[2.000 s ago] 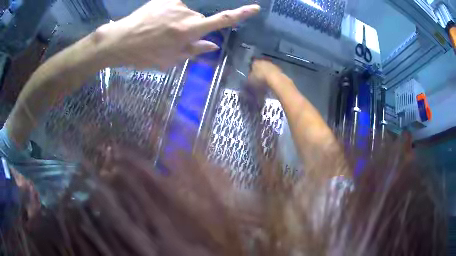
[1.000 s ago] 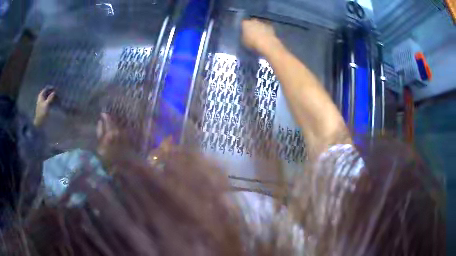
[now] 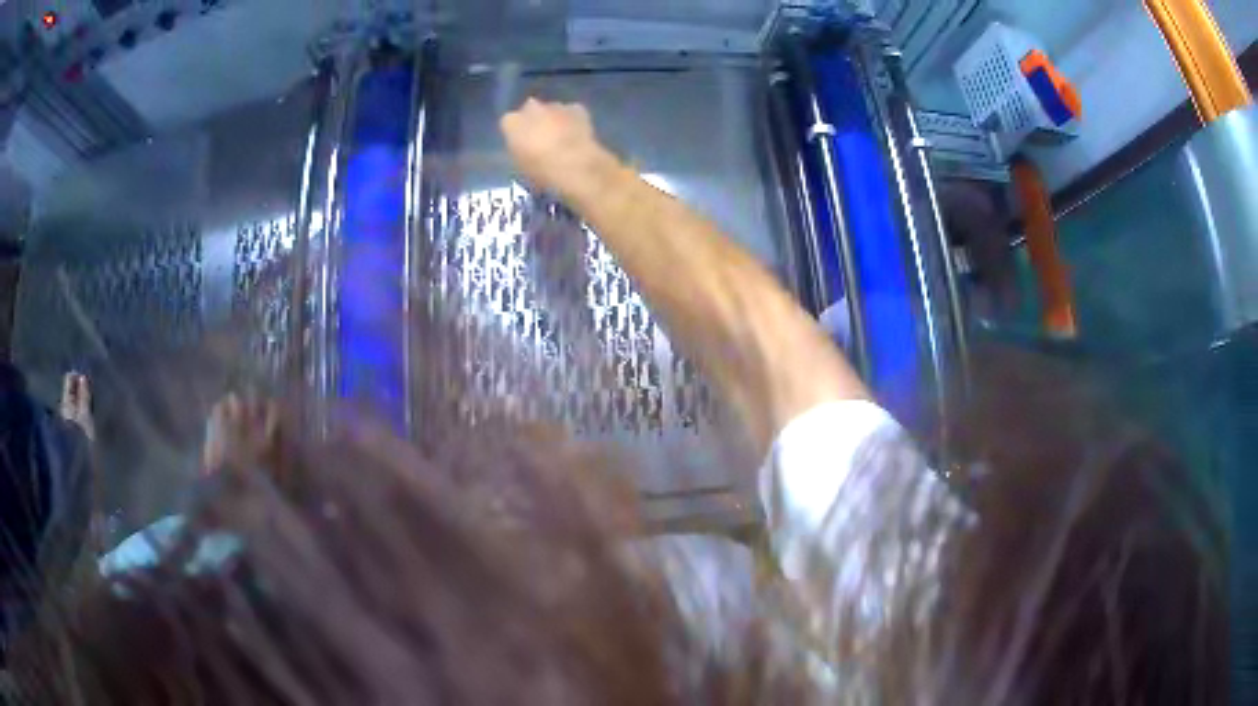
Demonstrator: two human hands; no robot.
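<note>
Patterned sheets [image 3: 490, 262] with rows of small dark hooked marks lie on the grey machine bed [image 3: 717, 131] between two blue rollers, glaring white in patches. My right hand [image 3: 552, 141] is closed in a fist over the bed's upper left part, above the sheets. Its fingers are curled, and nothing can be made out in it. My forearm crosses over the sheets' right part. I cannot make out my left hand; hair blurs the lower picture.
Blue rollers [image 3: 375, 235] flank the bed, the right one [image 3: 869, 235] beside chrome rods. More patterned sheets [image 3: 145, 276] lie left. A person's hand [image 3: 77, 400] is at the left edge; another blurred hand [image 3: 237, 430] is nearby, owner unclear. An orange hose [image 3: 1197, 55] is upper right.
The view has shifted right, so the bed appears further left. The large hand once raised over the left roller is gone from there. My right hand stays closed at the bed's upper left.
</note>
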